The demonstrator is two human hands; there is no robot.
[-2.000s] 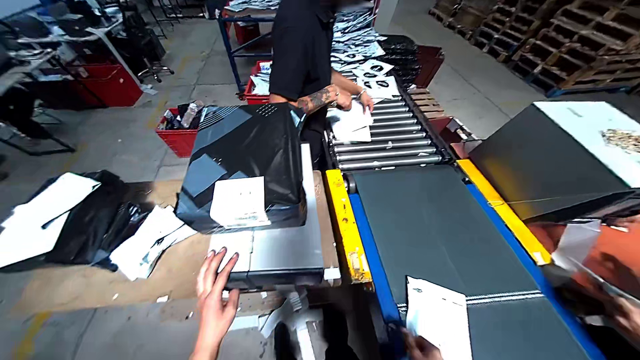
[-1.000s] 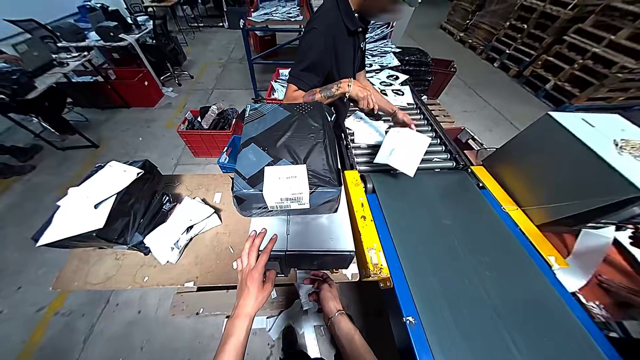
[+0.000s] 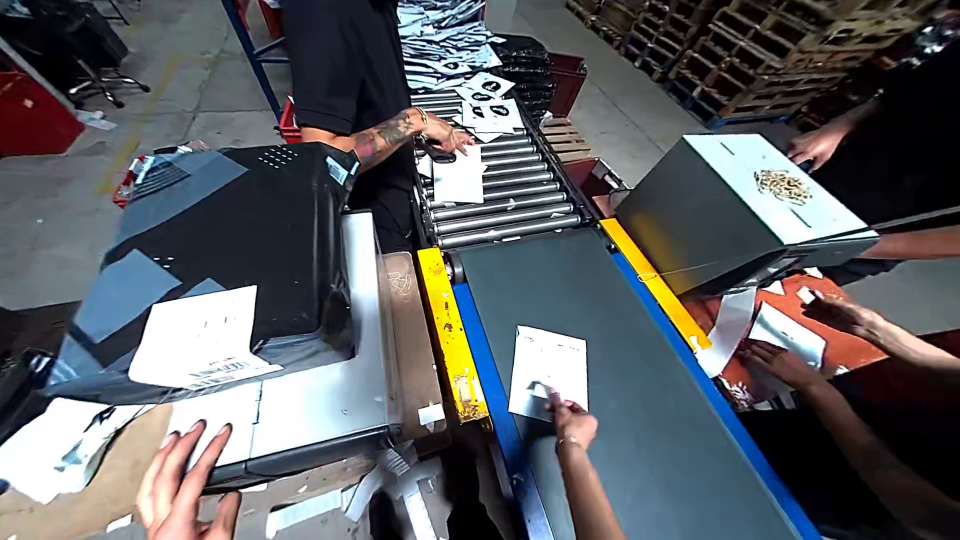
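Note:
My left hand (image 3: 187, 484), fingers spread, is at the front left corner of a grey and black machine (image 3: 322, 401). On that machine rests a package wrapped in black plastic (image 3: 247, 225) with a white printed label (image 3: 199, 337). Over the dark conveyor belt (image 3: 637, 420), my right hand (image 3: 574, 424) has its fingertips on the lower edge of a white envelope (image 3: 551, 367) lying near the belt's left side. Whether the fingers pinch the envelope or only press on it is hard to tell.
Across the rollers (image 3: 510, 217), a co-worker's tattooed arm (image 3: 390, 139) reaches to a white envelope (image 3: 459, 176). Other people's hands are at the right, around a second grey machine (image 3: 697, 202) and an orange surface (image 3: 840, 322). Loose white papers (image 3: 56, 450) lie at the left.
My right hand has moved from the front of the machine to the belt at the right, where an envelope now lies. My left hand stays by the machine. The view has shifted.

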